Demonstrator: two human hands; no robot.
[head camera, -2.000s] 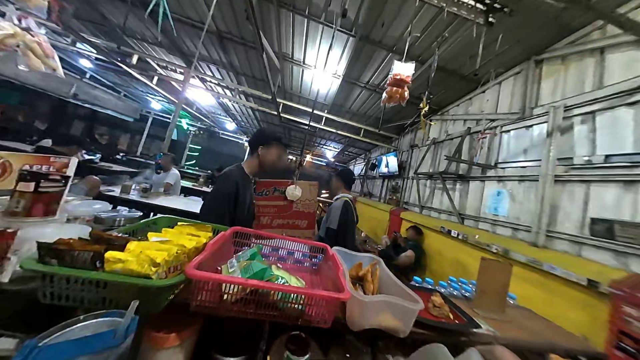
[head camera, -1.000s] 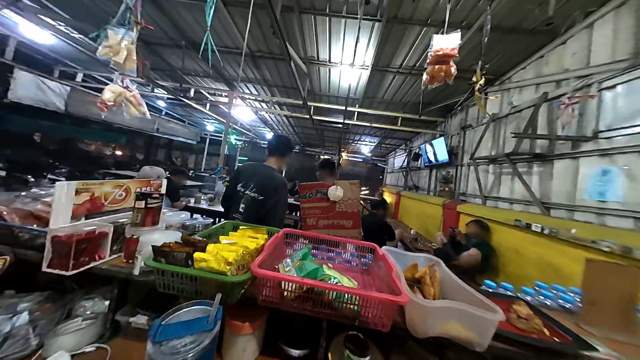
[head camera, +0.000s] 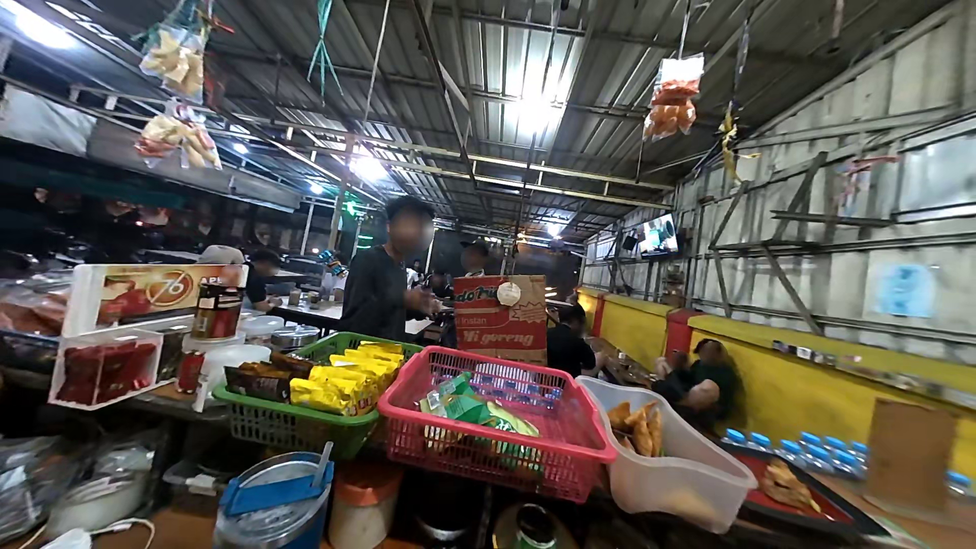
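Note:
Neither my left hand nor my right hand shows in the head view. Across the counter lies a pink plastic basket (head camera: 496, 427) with green packets (head camera: 476, 408) in it. To its left, a green plastic basket (head camera: 297, 419) holds yellow packets (head camera: 347, 381) and dark ones. A translucent plastic tub (head camera: 679, 480) with fried snacks (head camera: 637, 427) is on the right of the pink basket. Below the green basket is a blue lidded container (head camera: 274, 496) with a handle sticking up. A jar with an orange lid (head camera: 366, 488) stands beside it.
A person in dark clothes (head camera: 377, 293) stands behind the counter by a printed cardboard box (head camera: 499, 320). More people sit beyond. At right are a tray with fried food (head camera: 785, 488), bottles with blue caps (head camera: 816, 450) and a cardboard piece (head camera: 907, 457). Snack bags (head camera: 675, 99) hang overhead.
The person in dark clothes, facing away one second ago, has turned around and stands with hands in front near the box. The view has swung left since two seconds ago.

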